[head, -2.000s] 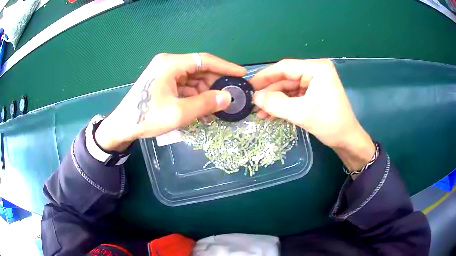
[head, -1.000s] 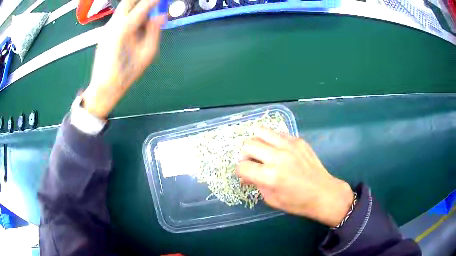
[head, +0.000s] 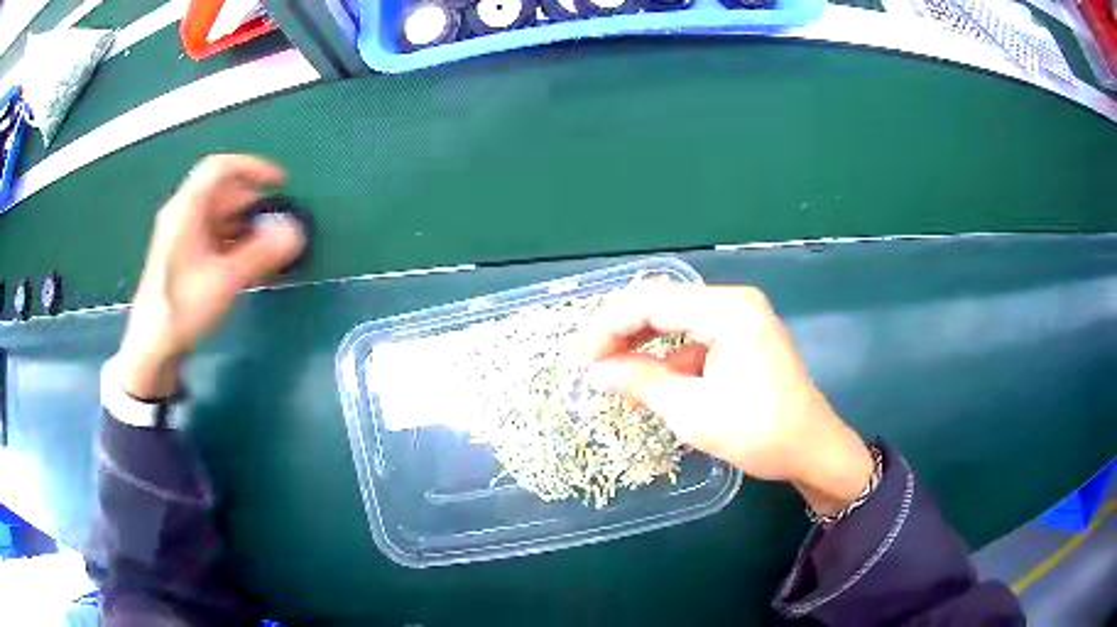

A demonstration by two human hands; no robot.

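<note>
My left hand (head: 202, 251), blurred, holds a black wheel (head: 289, 221) with a pale centre between thumb and fingers, above the green belt at left. My right hand (head: 723, 386) is over the right part of the clear box (head: 429, 539), thumb and fingertips close together above the heap of small pins or screws (head: 564, 429). Whether a single pin is between the fingertips cannot be made out. A white paper label (head: 419, 382) lies at the left end of the box.
A blue tray (head: 588, 33) of loose wheels stands beyond the belt (head: 551, 159). Several black wheels (head: 49, 294) stand on the belt edge at far left. A red-orange bin (head: 221, 31), a grey-green bag (head: 64, 76) and perforated white strips (head: 998, 31) lie at the far side.
The wheel held in both hands earlier is gone from there. My left hand went up to the blue tray and has come back down-left with a wheel. My right hand has moved to the box and risen slightly.
</note>
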